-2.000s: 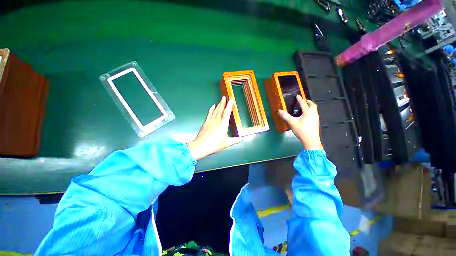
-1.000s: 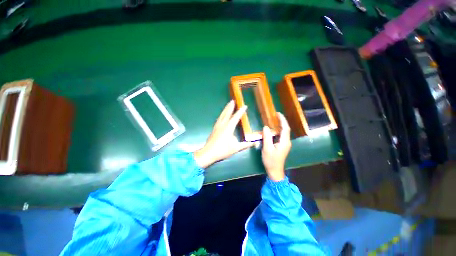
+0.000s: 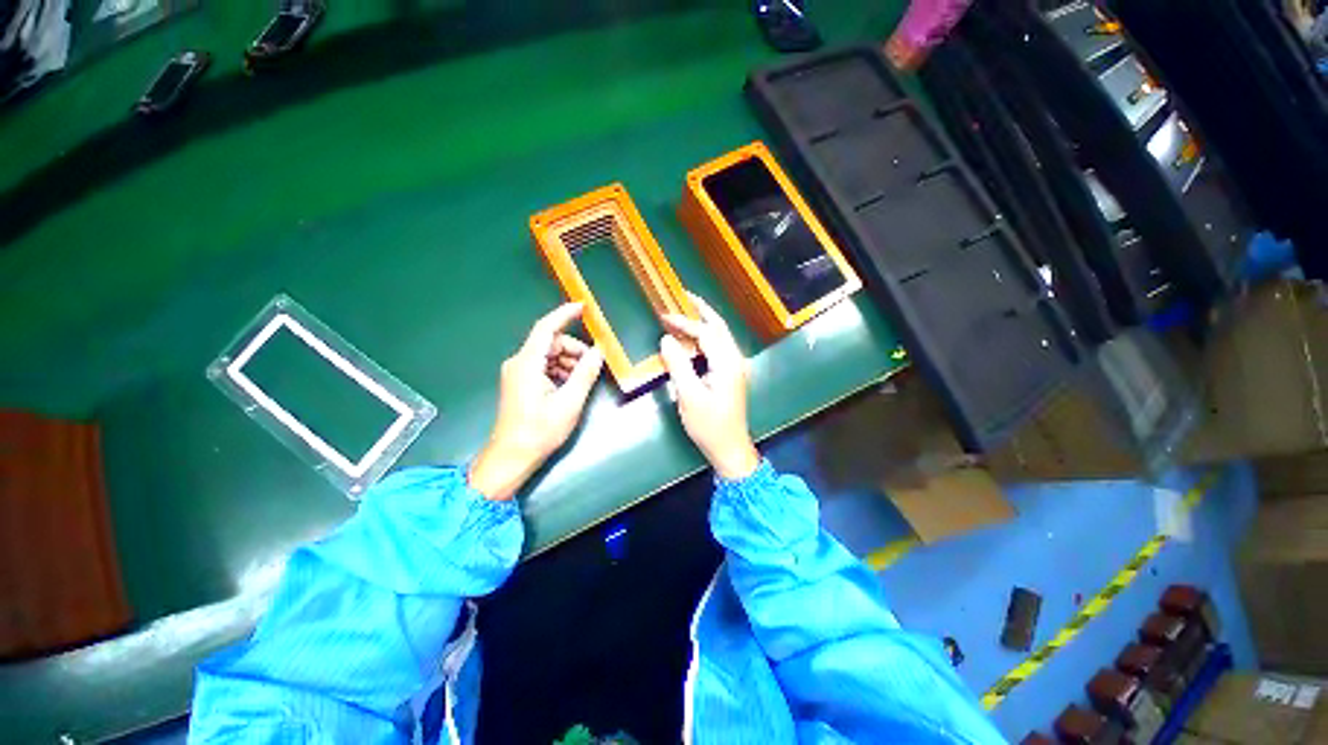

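A stack of empty orange-brown frame fixtures [image 3: 623, 218] stands on the green bench, its window open to the green below. My right hand [image 3: 709, 390] has its thumb and fingers pinched on the right rim near the lower corner. My left hand [image 3: 542, 396] is at the lower left side, fingers curled and apart, fingertips close to the rim; contact is unclear. Right of it stands a stack of loaded frames [image 3: 724, 277] with a glossy dark panel [image 3: 775, 230] in the top window. A clear plate with a white inner border [image 3: 323, 393] lies flat at left.
A black compartment tray [image 3: 915, 240] lies right of the loaded stack, with more black trays beyond. A tall reddish-brown stack [image 3: 51, 531] is at the far left. Small dark devices [image 3: 175, 83] lie across the bench. A pink sleeve [image 3: 926, 26] shows at the top. Cardboard boxes [image 3: 1282, 386] are at right.
My right hand has gone from the dark panel on the loaded stack to the empty stack's right rim. My left hand's fingers have curled and drawn back slightly. The camera view has shifted and turned.
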